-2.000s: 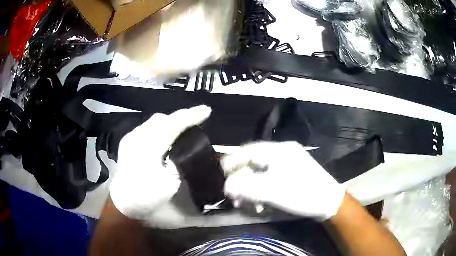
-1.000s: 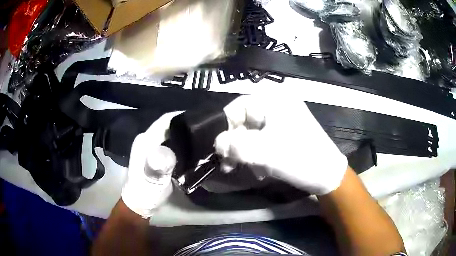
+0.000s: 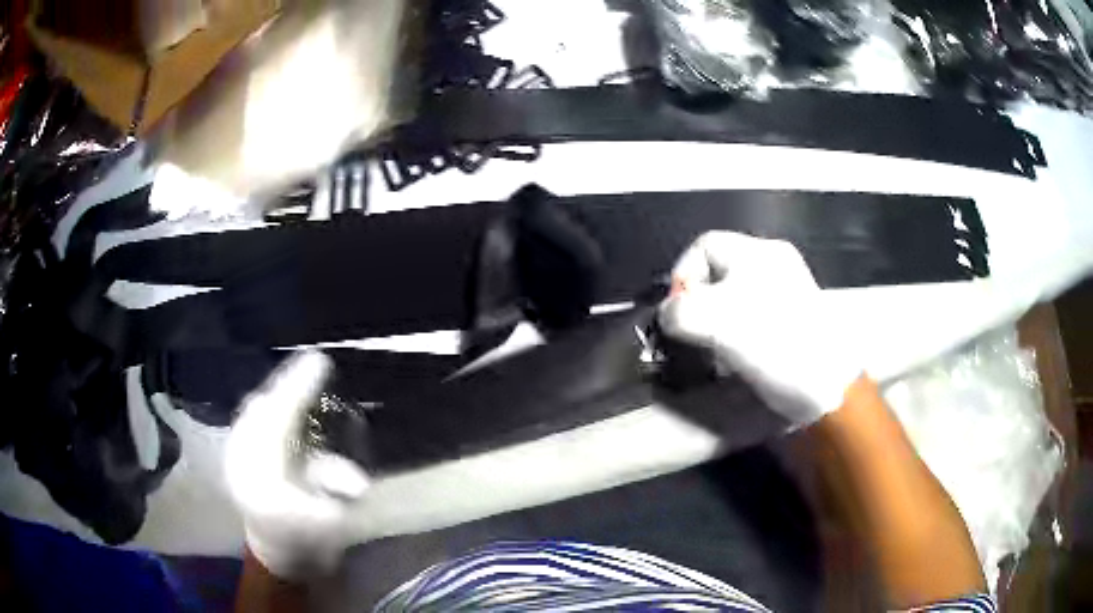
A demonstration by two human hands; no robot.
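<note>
A black webbing strap [image 3: 515, 401] is stretched between my two white-gloved hands along the table's front edge. My left hand [image 3: 294, 461] is blurred and closed around the strap's left part, with a shiny wrapped piece at the fingers. My right hand [image 3: 761, 323] grips the strap's right part, where a small bright metallic glint shows; the part under the fingers is hidden. A raised black strap loop [image 3: 533, 263] stands behind the held strap, on flat stacked straps [image 3: 839, 234] with white marks at their right ends.
Tangled black straps [image 3: 78, 407] lie at the left. Black slide adjusters [image 3: 450, 162] lie behind the stacked straps. An open carton [image 3: 144, 60] and pale bags [image 3: 312, 102] are at the back left. Clear-wrapped bundles [image 3: 719, 48] are at the back, crumpled plastic [image 3: 977, 431] at the lower right.
My hands have moved apart from close together, and the strap is now drawn out between them. The view has shifted, so the table's contents appear further left and higher.
</note>
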